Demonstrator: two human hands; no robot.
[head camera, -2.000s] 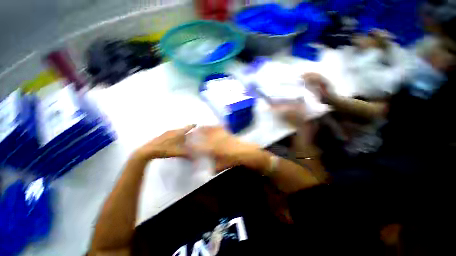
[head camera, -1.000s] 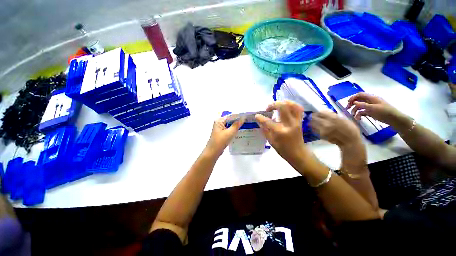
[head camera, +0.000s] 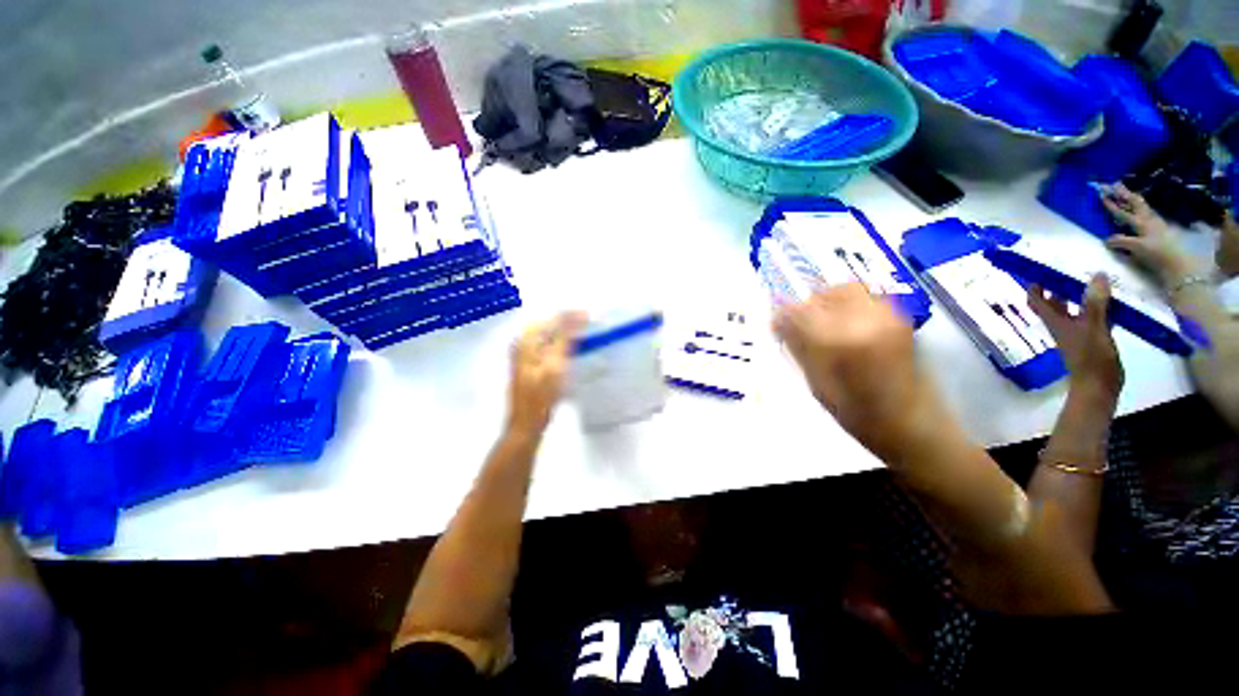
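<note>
My left hand (head camera: 541, 364) holds a retail box (head camera: 614, 381) by its left end above the table, its pale side facing me and a blue edge on top; it is blurred. Another retail box (head camera: 712, 355) lies flat on the table to its right, cable picture up. My right hand (head camera: 853, 351) is blurred, with fingers curled, at the front edge of a stack of open boxes (head camera: 815, 239); whether it grips one cannot be told.
Closed boxes (head camera: 421, 224) stand stacked left of centre. Blue trays (head camera: 218, 408) and a black cable heap (head camera: 75, 292) lie at left. A green basket (head camera: 795, 174), phone (head camera: 920, 181) and grey basin (head camera: 999, 143) are behind. At right, a neighbour's hand (head camera: 1087, 340) holds a blue-edged box.
My right hand has left the box and moved right to the open stack. My left hand has moved slightly left with its box. A flat box now shows between my hands.
</note>
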